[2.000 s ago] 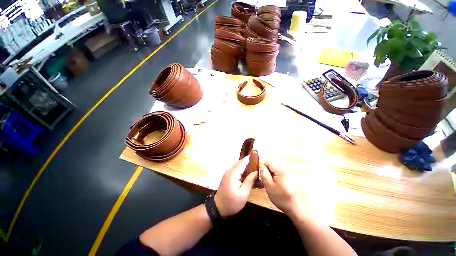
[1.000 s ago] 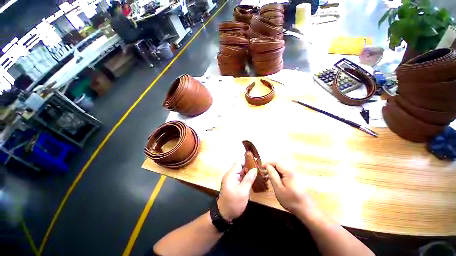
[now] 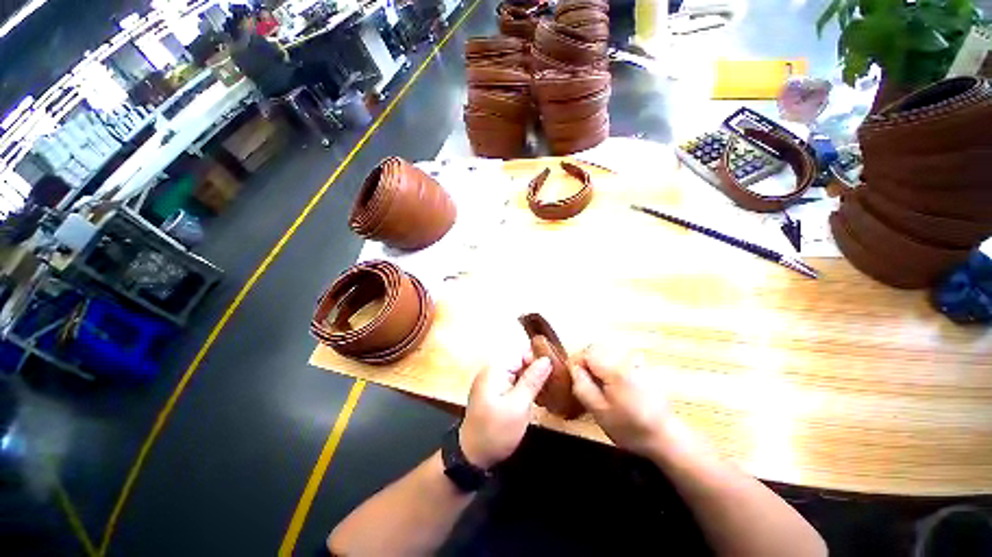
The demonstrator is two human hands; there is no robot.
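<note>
A curled brown leather strap (image 3: pixel 557 383) is held between both hands just above the table's front edge, its upper end pointing up and away. My left hand (image 3: pixel 504 405), with a black watch at the wrist, grips the strap from the left with thumb and fingers. My right hand (image 3: pixel 620 400) is closed on its right side; the fingertips are partly hidden and small. Beyond the hands, a single curled strap (image 3: pixel 560 205) rests on the table, and a slim dark pen-like tool (image 3: pixel 723 239) lies to the right.
Two strap coils (image 3: pixel 375 316) stand at left, one tilted (image 3: pixel 405 205). Tall strap stacks are at the far end (image 3: pixel 538 82) and right edge (image 3: pixel 925 185). A calculator (image 3: pixel 734 152), strap ring (image 3: pixel 770 169), small black clip (image 3: pixel 792 231), dark blue cloth (image 3: pixel 966 292) and plant (image 3: pixel 908 44) are at right.
The view has swung rightward since the oldest frame. Both hands still hold the strap, which has turned from nearly upright to leaning left at its upper end. The objects on the table have stayed put.
</note>
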